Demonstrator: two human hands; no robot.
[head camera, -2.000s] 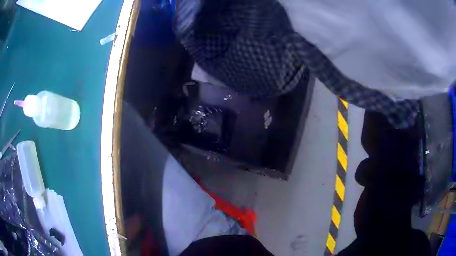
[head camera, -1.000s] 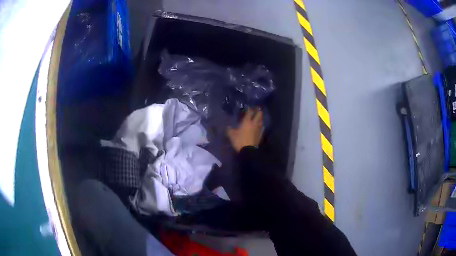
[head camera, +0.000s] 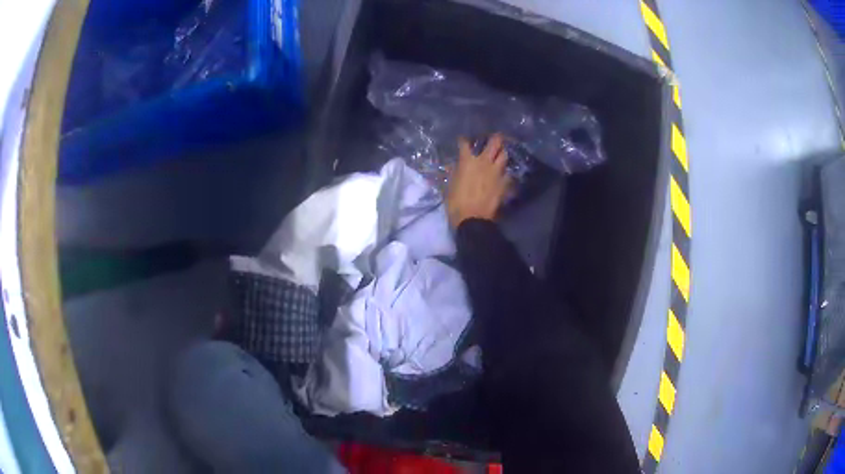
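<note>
My right hand (head camera: 478, 183), bare with a black sleeve, reaches down into a large black bin (head camera: 639, 222) on the floor. Its bent fingers touch a shiny clear plastic bag (head camera: 445, 100) at a dark spot. Whether they grip the film or something dark in it cannot be told. A crumpled white cloth (head camera: 417, 310) lies in the bin beside my wrist, with dark checked fabric (head camera: 276, 315) at its left. My left hand is not in view.
A blue crate (head camera: 185, 120) with clear film stands left of the bin. The bench edge (head camera: 46, 278) curves down the far left. My knee (head camera: 232, 407) and something red (head camera: 417, 460) are at the bottom. Yellow-black floor tape (head camera: 679, 259) runs right of the bin.
The view has swung from the bench to the bin. The checked fabric and white cloth, raised in the oldest frame, now lie in the bin. My right hand has stayed at the plastic bag since the middle frame.
</note>
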